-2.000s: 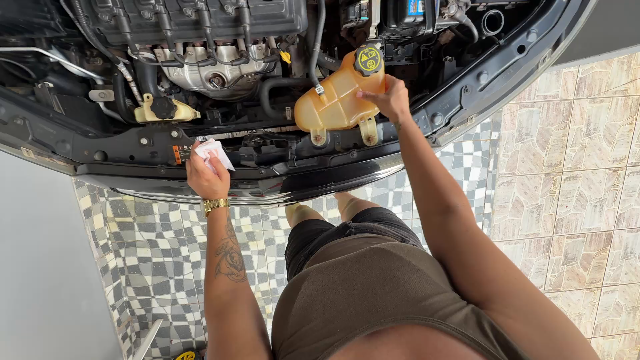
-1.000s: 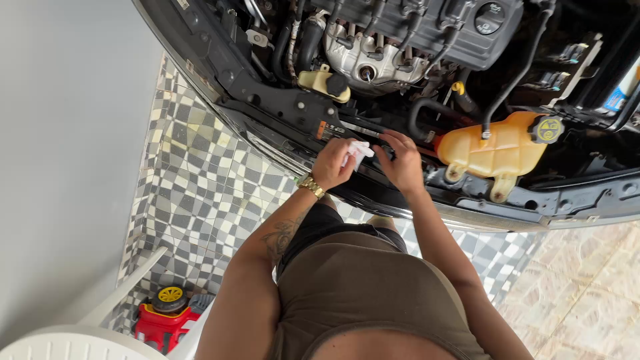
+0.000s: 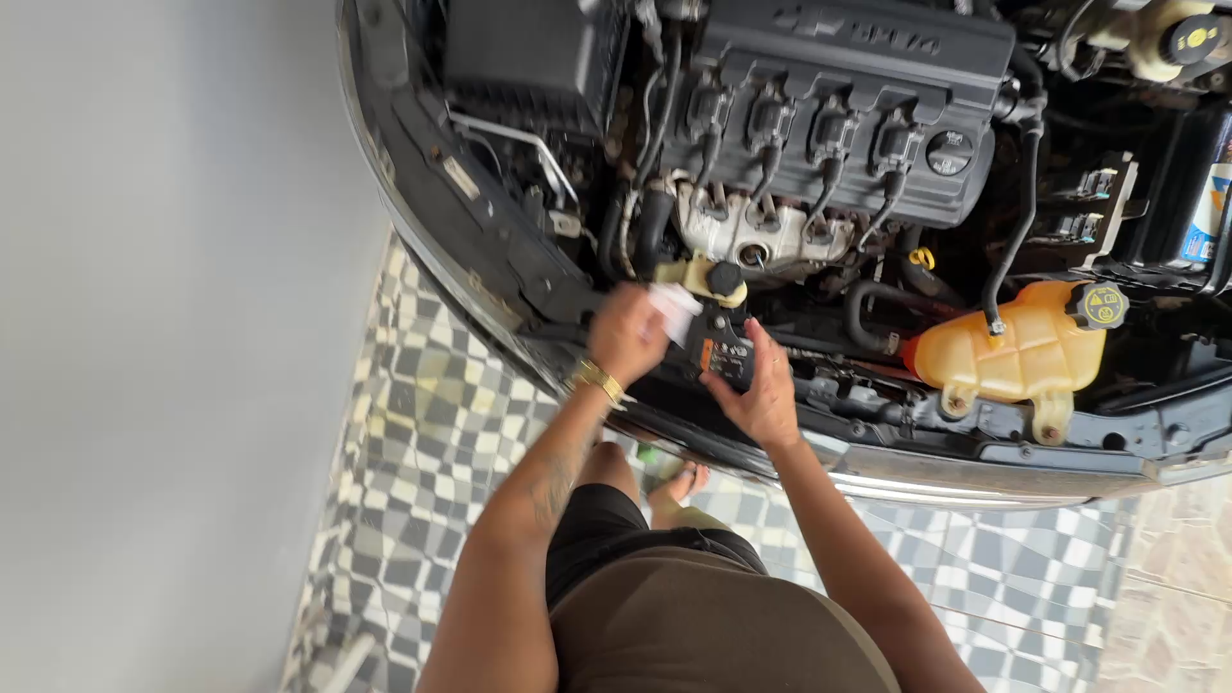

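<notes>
My left hand (image 3: 628,335), with a gold watch on its wrist, grips a crumpled white cloth or paper (image 3: 676,306) and is blurred. The cloth is beside the small cream fluid reservoir with a black cap (image 3: 724,280). My right hand (image 3: 762,390) is at the car's front panel, fingers apart, thumb and fingers on either side of a black plate with an orange-marked label (image 3: 729,358). It appears to hold nothing. To its right sits the orange-yellow coolant tank (image 3: 1011,351) with its dark cap (image 3: 1099,305) on.
Behind the hands lies the black engine cover (image 3: 857,87) with several ignition leads and the oil filler cap (image 3: 950,152). A yellow dipstick ring (image 3: 921,258) and the battery (image 3: 1208,207) are farther right. The bumper edge (image 3: 674,438) runs in front of my body, above a tiled floor.
My right hand has left the coolant tank, where it was two seconds ago, and is now near the left hand. The left hand with the cloth has moved toward the cream reservoir. The view has shifted.
</notes>
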